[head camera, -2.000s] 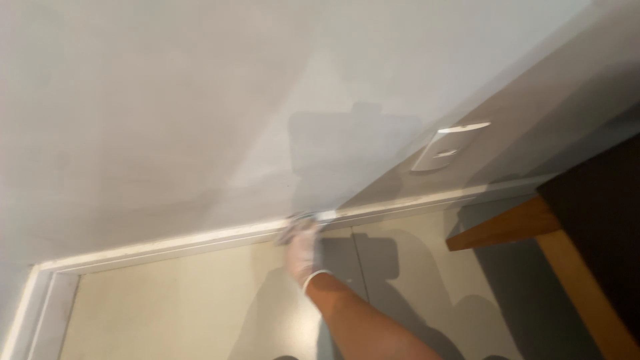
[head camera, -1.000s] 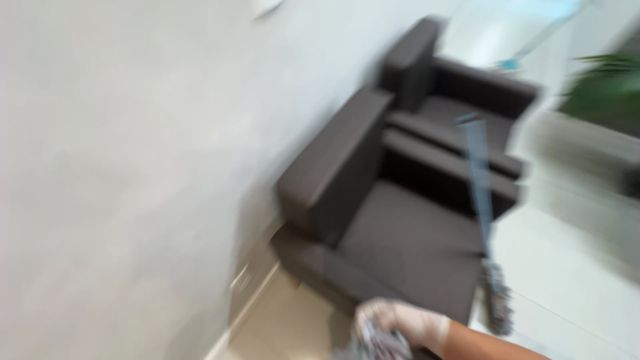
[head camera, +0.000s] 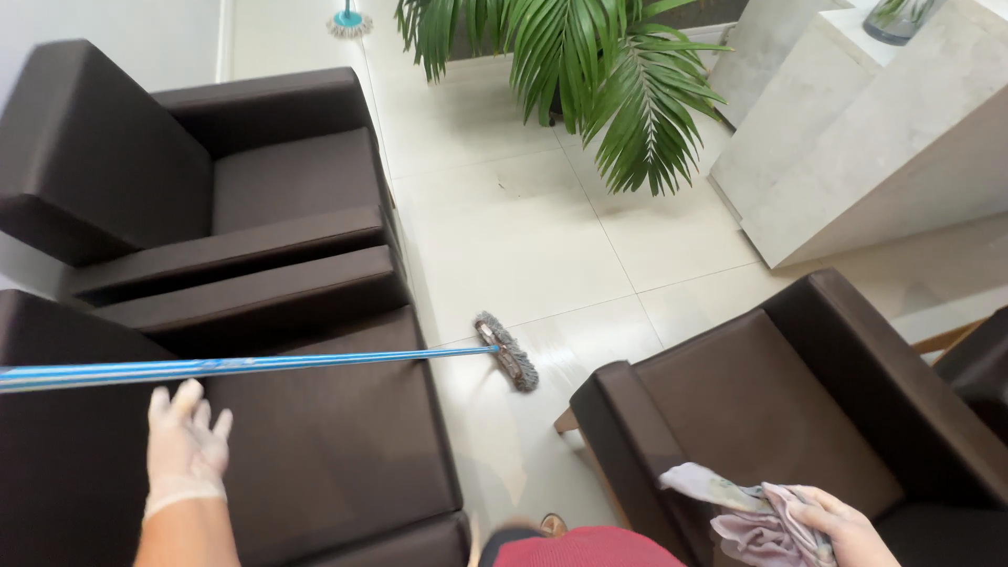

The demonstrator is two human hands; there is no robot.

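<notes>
My left hand (head camera: 189, 445), in a thin pale glove, is raised over the seat of the near left armchair. Its fingers are spread, just below the blue striped pole (head camera: 260, 364) of a dust mop. That pole slants across the armchair to the grey fringed mop head (head camera: 508, 352) on the tiled floor. At the lower right, my right hand (head camera: 839, 524) grips a crumpled, pale patterned cloth (head camera: 768, 512) above the right armchair.
Dark brown armchairs stand on the left (head camera: 291, 181) and right (head camera: 772, 386). A leafy palm (head camera: 646, 102) overhangs the floor. Beyond are a teal-topped string mop (head camera: 349, 24) and a marble-look counter (head camera: 850, 142) with a glass vase (head camera: 898, 20).
The view has swung from the wall and baseboard to the armchairs and floor. The pole leaned on the armchair a second ago; its mop head is now farther out on the floor.
</notes>
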